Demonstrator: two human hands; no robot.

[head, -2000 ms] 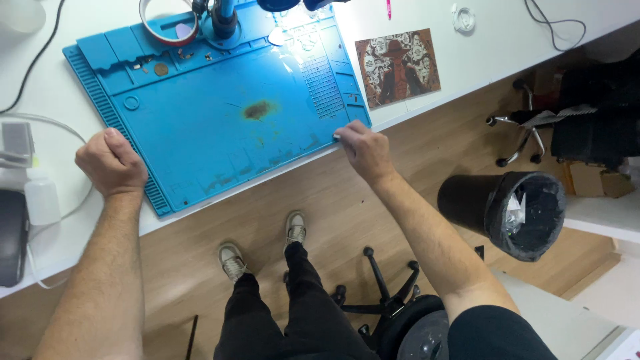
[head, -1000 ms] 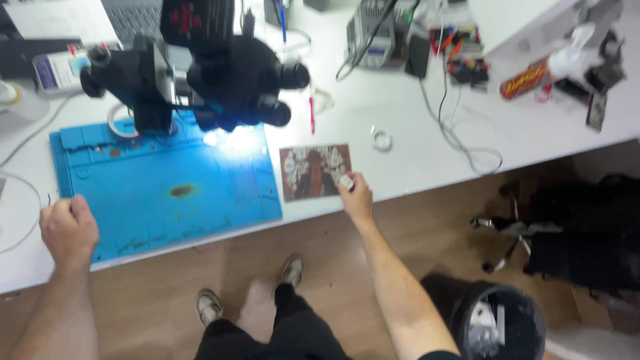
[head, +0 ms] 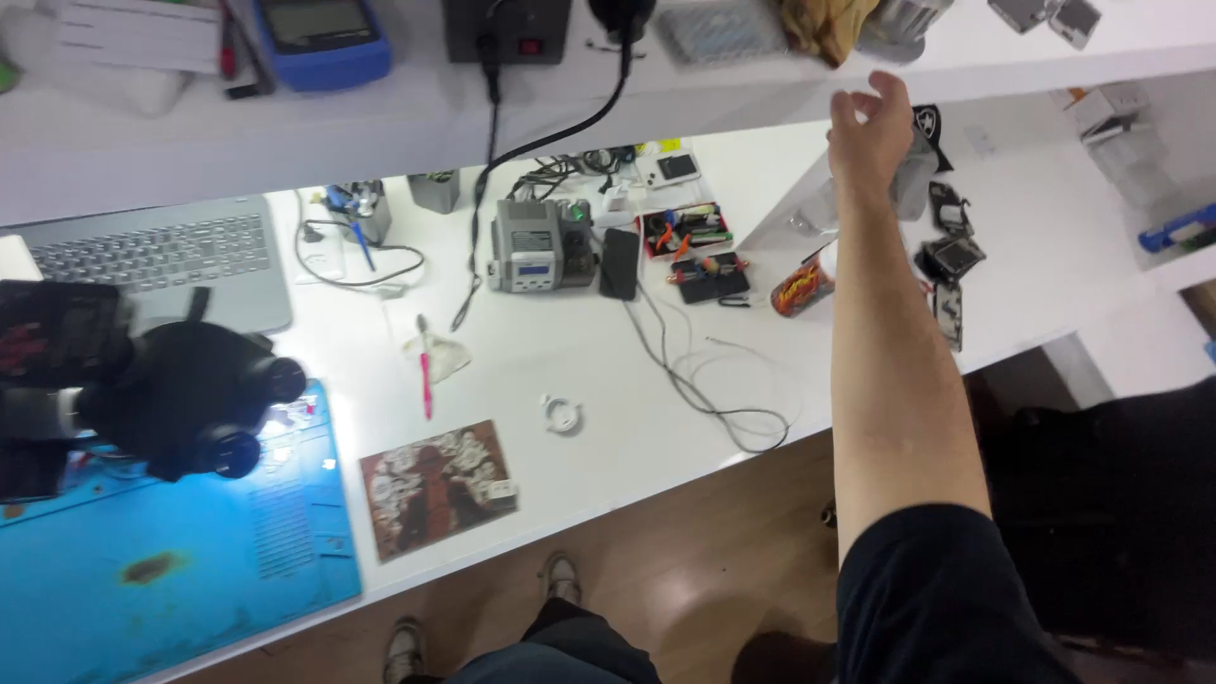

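My right hand [head: 870,133] is raised at the edge of the white upper shelf [head: 760,95], fingers curled and apart, with nothing visible in it. Just beyond its fingertips lie a tan crumpled item [head: 828,27] and a clear glass-like container [head: 898,28]. On the desk below, a small white item [head: 501,489] rests on the right edge of a brown patterned card [head: 442,489]. The blue repair mat [head: 209,579] lies left of the card, under a black microscope [head: 195,399]. My left hand is out of view.
A laptop [head: 161,252], a grey soldering station [head: 530,247], a dark phone [head: 619,264] and a tool box [head: 689,230] stand along the back. A printed can [head: 803,285] is beside my forearm. Loose cable [head: 689,389] crosses the desk; a power unit [head: 508,28] sits on the shelf.
My right hand has left the patterned card and reached up to the shelf; the small white item it held now lies on the card. My left hand has gone out of view. The view has shifted right.
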